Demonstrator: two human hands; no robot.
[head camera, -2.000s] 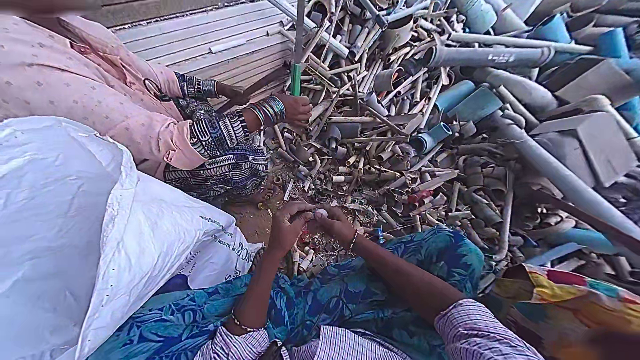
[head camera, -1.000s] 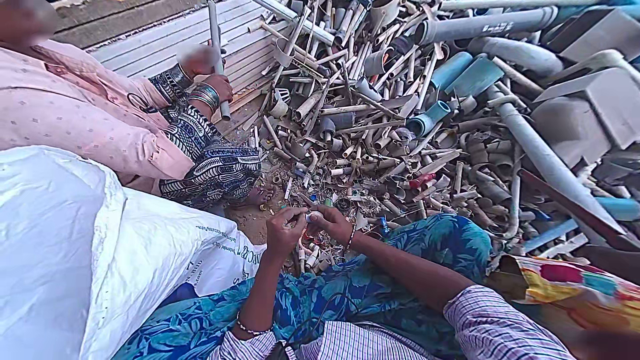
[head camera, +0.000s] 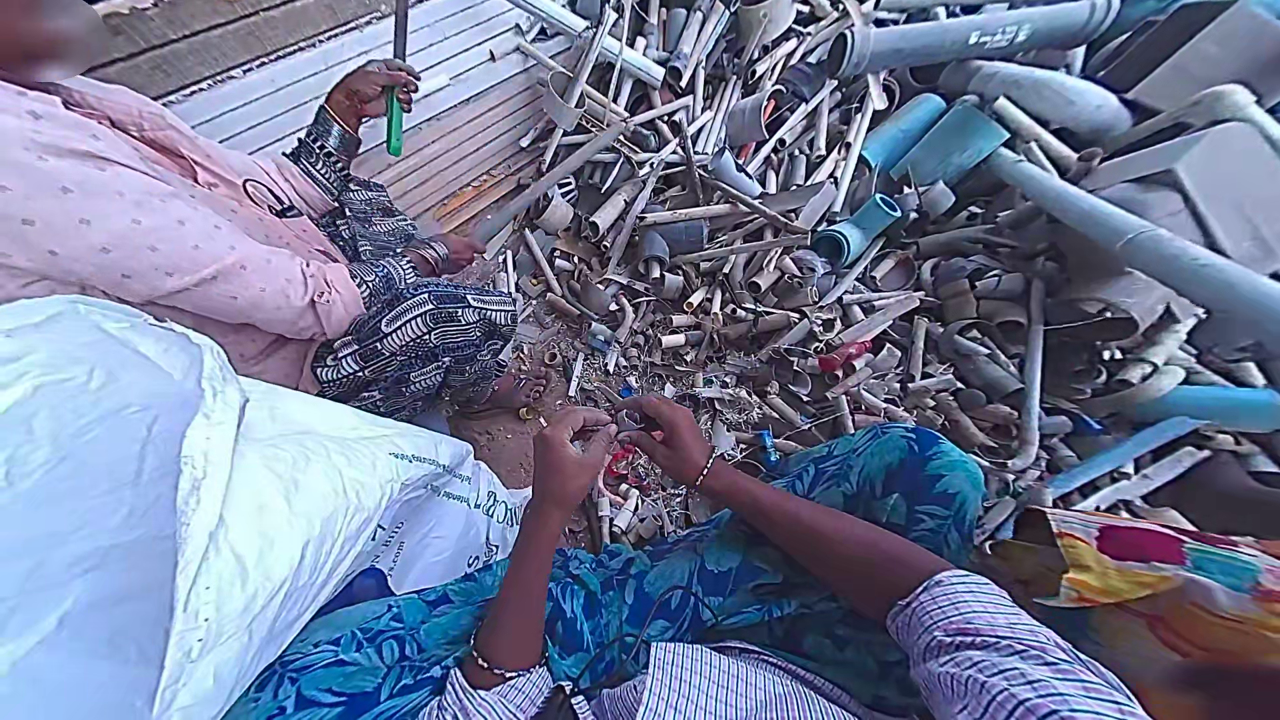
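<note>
My left hand (head camera: 572, 458) and my right hand (head camera: 668, 436) meet above the near edge of a heap of scrap plastic pipe pieces (head camera: 740, 330). Between their fingertips is a small greyish piece (head camera: 628, 422), too small to name, pinched from both sides. Just below the hands lie short pale pipe bits (head camera: 625, 508) and a red scrap (head camera: 620, 462). A bent red piece (head camera: 845, 356) rests on the heap to the right of my hands.
At the left sits a co-worker (head camera: 180, 210), one hand on a green-handled tool (head camera: 395, 125). A white woven sack (head camera: 110, 500) fills the lower left. Long grey pipes (head camera: 1130, 235) lie at the right, a colourful cloth bag (head camera: 1160, 570) at the lower right. Ridged panels (head camera: 460, 90) are behind.
My hands stay close together over the scraps. The co-worker's tool hand, raised with a grey length one second ago, is now apart from the other hand, which is low by the heap.
</note>
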